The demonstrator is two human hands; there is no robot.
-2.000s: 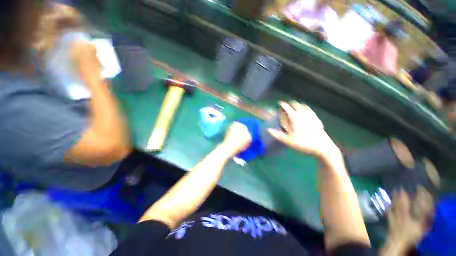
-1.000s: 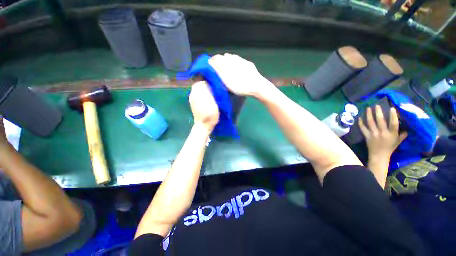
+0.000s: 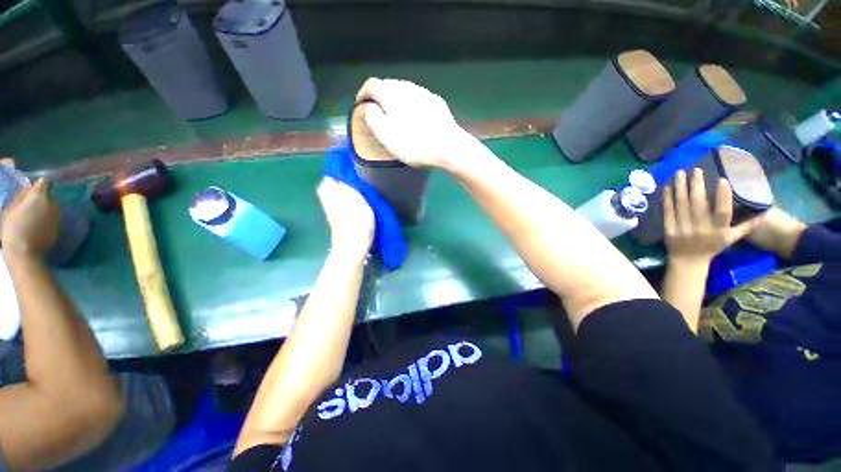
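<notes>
A grey speaker unit with a tan wood-look end panel on top stands on the green bench in front of me. My right hand grips its top end, fingers over the rim of the wood panel. My left hand holds a bunched blue cloth against the unit's left side. The cloth hangs down along the lower side and hides part of it. My left fingers are partly hidden by the cloth.
A mallet and a light-blue bottle lie left on the bench. Two grey units stand behind. Right are a white bottle, two wood-topped units and a neighbour's hand on another unit. Another neighbour's arm is at far left.
The unit's wood panel now shows on top, where cloth and hands covered it before. The cloth has moved down to the unit's left side. The right neighbour's unit now shows its wood end.
</notes>
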